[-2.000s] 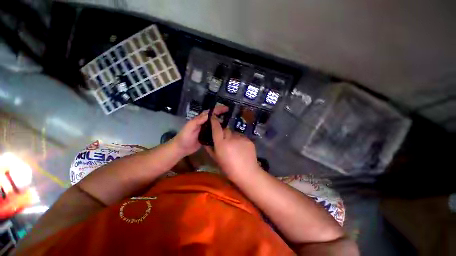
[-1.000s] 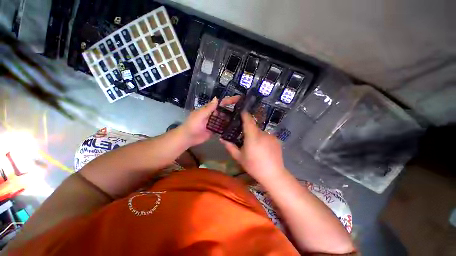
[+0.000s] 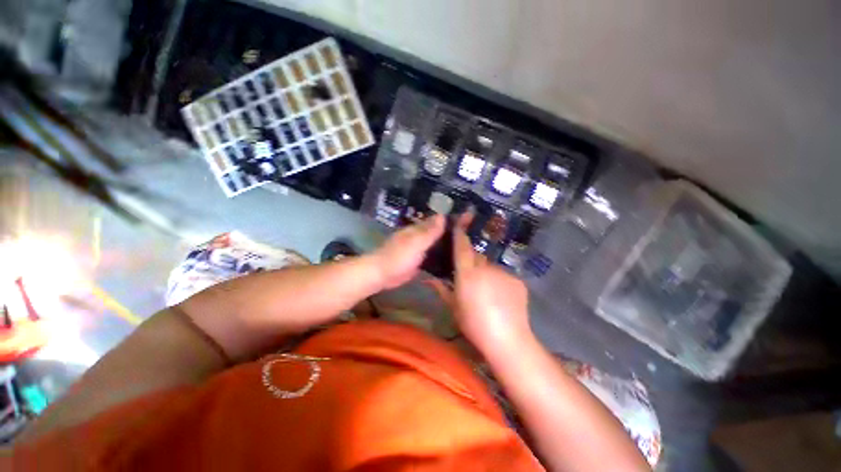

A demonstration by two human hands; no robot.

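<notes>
My left hand and my right hand meet in front of my torso and hold a dark phone part between them; the view is blurred and my fingers hide much of it. Just beyond is a clear blister tray with several keypad phones in its pockets. Keypads in the far row, such as one phone, shine bright white. A purple-blue part lies at the tray's near right corner.
A white compartment tray with small dark parts lies tilted on black blister trays at the left. A white plastic bin with clear scrap stands at the right. A brown carton is at the lower right. A pale wall runs behind.
One second ago two dark keypad pieces showed side by side in my hands; now my hands are closer together and the part is mostly covered. The whole view has shifted slightly.
</notes>
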